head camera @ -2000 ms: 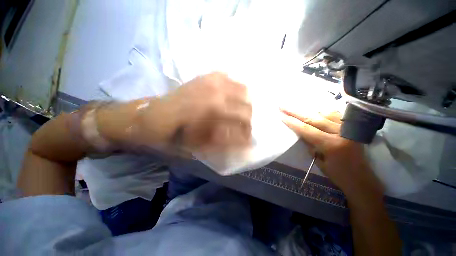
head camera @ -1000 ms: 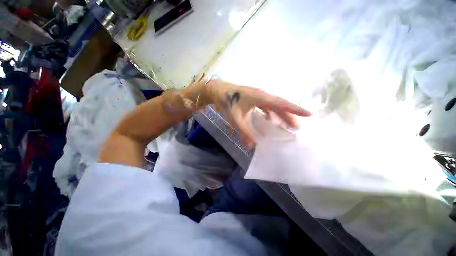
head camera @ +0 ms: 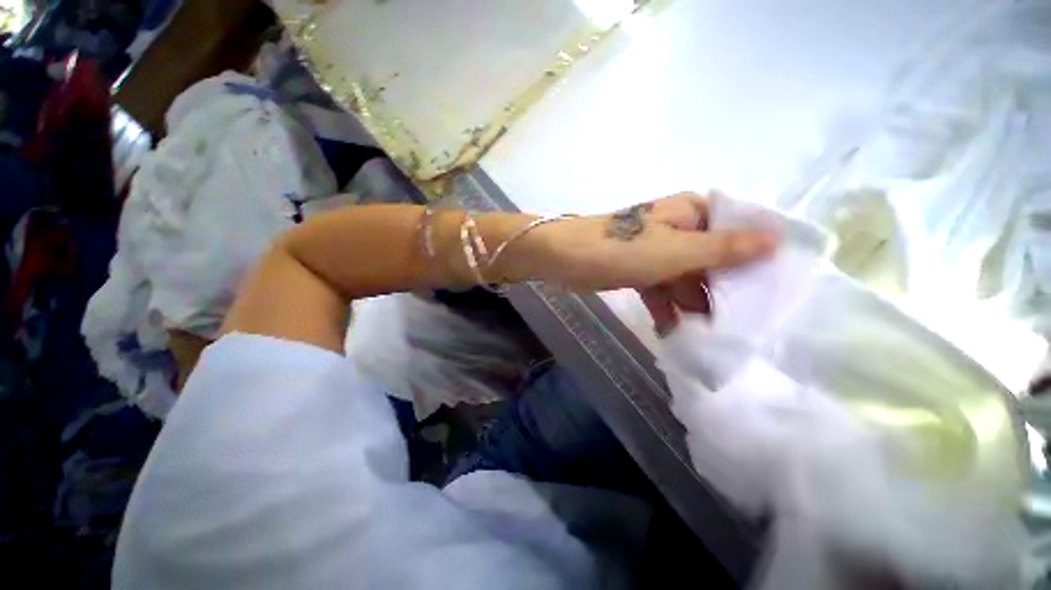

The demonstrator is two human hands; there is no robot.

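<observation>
My left hand (head camera: 663, 248) reaches over the table edge, thumb and fingers pinching a soft white garment (head camera: 807, 392). The garment hangs and spreads from the fingers towards the lower right, blurred, with a yellowish patch showing at its right part. My right hand is not in view. No awl shows.
The grey edge ruler (head camera: 599, 346) runs along the table front. A worn, taped board (head camera: 461, 69) lies at the upper left. White fabric is piled (head camera: 208, 196) left of the table, and more (head camera: 432, 346) hangs below its edge. White folds lie at the upper right.
The view has swung left, away from the machine; my right hand has left the picture. My left hand now grips the fabric and has lifted it, where its fingers were more extended before.
</observation>
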